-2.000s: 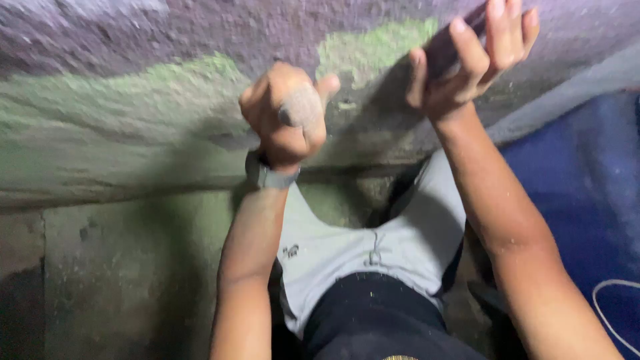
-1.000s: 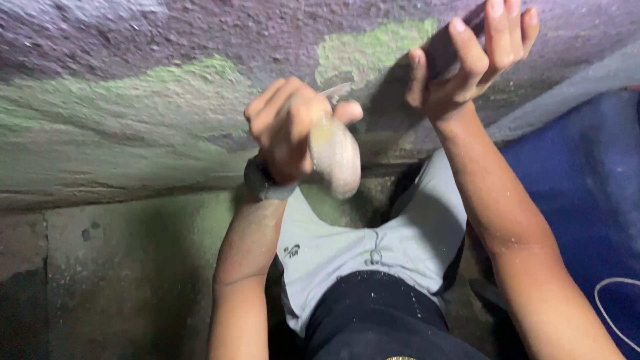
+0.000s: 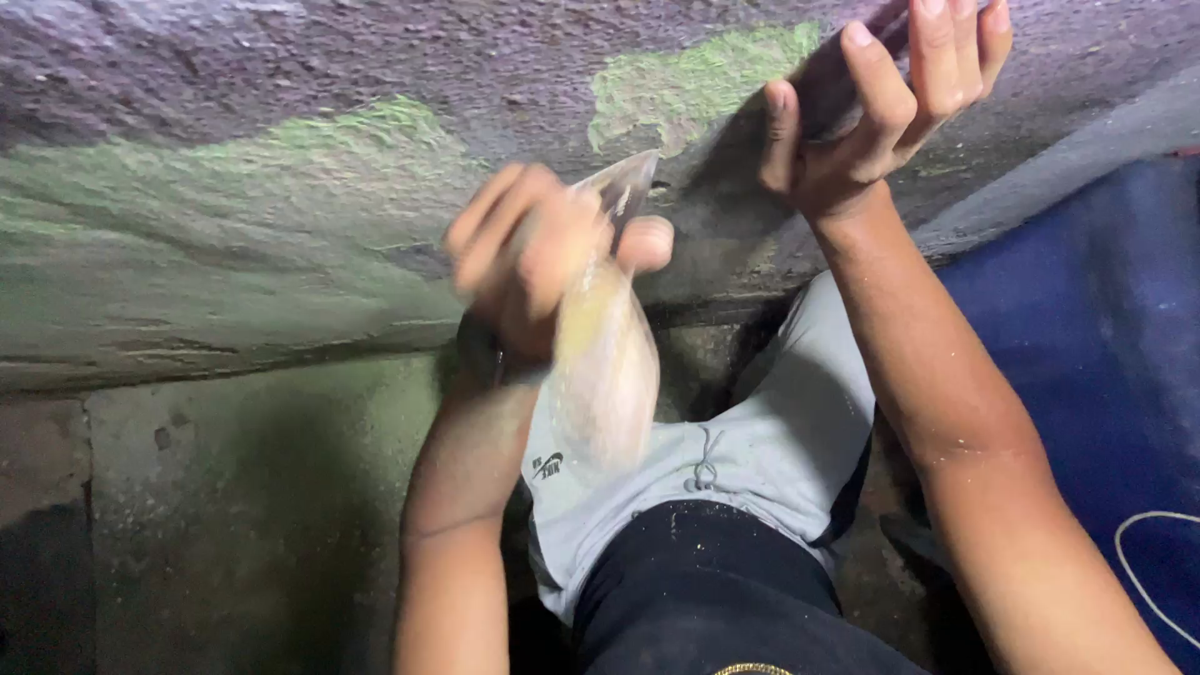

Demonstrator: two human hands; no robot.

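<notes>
My left hand (image 3: 544,248), blurred and wearing a dark wristband, is closed around a hand tool (image 3: 605,375). Its thin pointed metal blade juts out above my thumb near the wall, and its pale, bulbous end hangs below the fist toward my lap. Motion blur hides the tool's exact kind and whether the blade touches the wall. On the right, my right hand (image 3: 881,117) is raised against the rough wall (image 3: 712,216) with fingers spread and nothing in it. Between the hands, a light green patch (image 3: 703,80) shows on the purplish-grey wall surface.
My legs in light grey trousers (image 3: 778,412) are close below the wall. A worn concrete surface (image 3: 244,506) lies at the left. A blue surface (image 3: 1087,356) stands at the right, with a thin pale cord (image 3: 1130,572) looped over it.
The tool in my left hand has swung: its rounded end was up by the fist and now hangs lower, while the blade has come into view. My right hand has stayed in place.
</notes>
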